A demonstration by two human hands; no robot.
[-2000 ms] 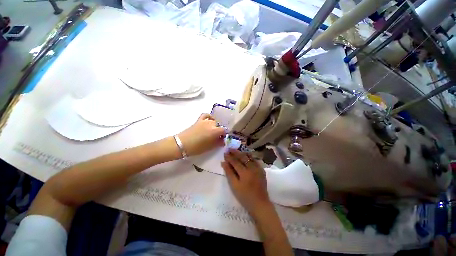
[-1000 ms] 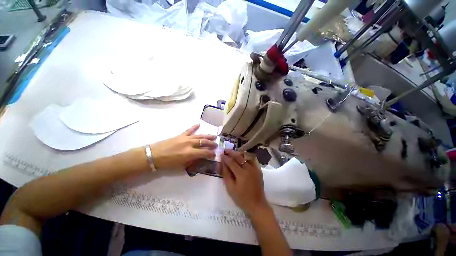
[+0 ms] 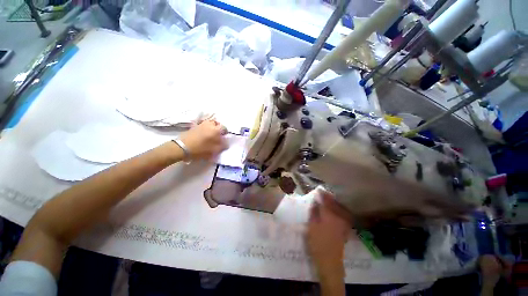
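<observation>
My left hand (image 3: 205,140) is left of the sewing machine head (image 3: 347,156), with its fingertips at the right end of the upper fanned pile of white cut pieces (image 3: 156,101). Whether it grips a piece is unclear. A second white pile (image 3: 95,147) lies nearer the left edge. A pale flat area (image 3: 233,151) lies between my left fingers and the needle; whether it is cloth or plate is unclear. My right hand (image 3: 329,225), blurred, holds a white sewn piece (image 3: 294,208) against the machine's front. The shiny slide plate (image 3: 240,193) shows bare below the presser foot (image 3: 249,173).
Crumpled plastic bags (image 3: 231,43) lie behind the table. Metal rods (image 3: 321,43) and white thread cones (image 3: 454,20) stand above the head. A green-handled tool (image 3: 369,244) lies by the machine base. Part of another person's arm (image 3: 491,269) shows at lower right.
My left hand has moved from the needle up and left to the upper pile. My right hand has moved right, away from the needle, onto the sewn piece. The slide plate is uncovered.
</observation>
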